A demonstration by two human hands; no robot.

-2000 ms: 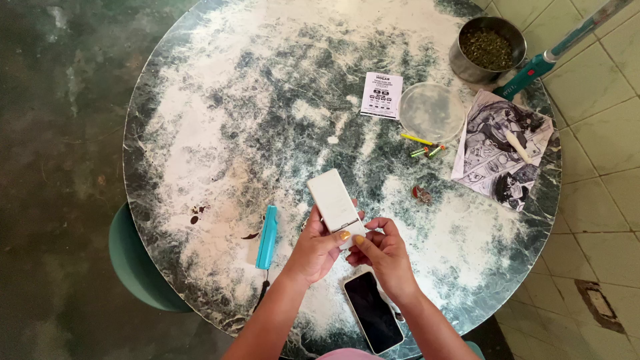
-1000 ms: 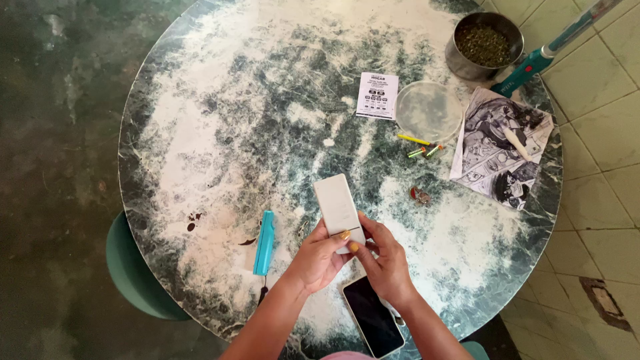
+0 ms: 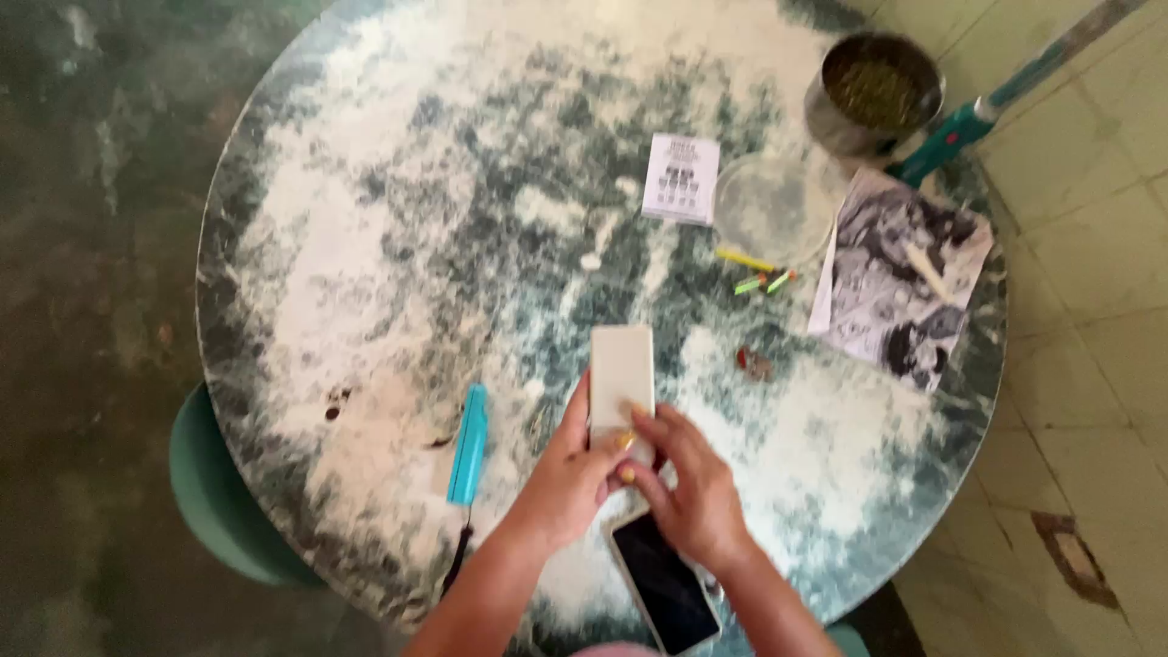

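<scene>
A flat white rectangular device or box (image 3: 622,374) is held upright over the near middle of the table; which of the two it is, I cannot tell. My left hand (image 3: 570,484) grips its lower left side, thumb across the front. At its lower right, my right hand (image 3: 689,484) touches it with thumb and fingertips. Just below my right hand lies a smartphone (image 3: 664,579) with a dark screen and white edge. A turquoise plastic tool or case (image 3: 468,447) with a dark strap rests left of my left hand.
On the round marbled table (image 3: 438,228) lie a printed leaflet (image 3: 681,178), a clear round lid (image 3: 771,205), small yellow and green sticks (image 3: 746,260) and a picture sheet (image 3: 899,283). A metal pot of green matter (image 3: 871,91) stands by a teal pole (image 3: 949,137). A green stool (image 3: 228,502) is left.
The white object, tilted to the left before, now points straight away from me. Both hands are still at its lower end.
</scene>
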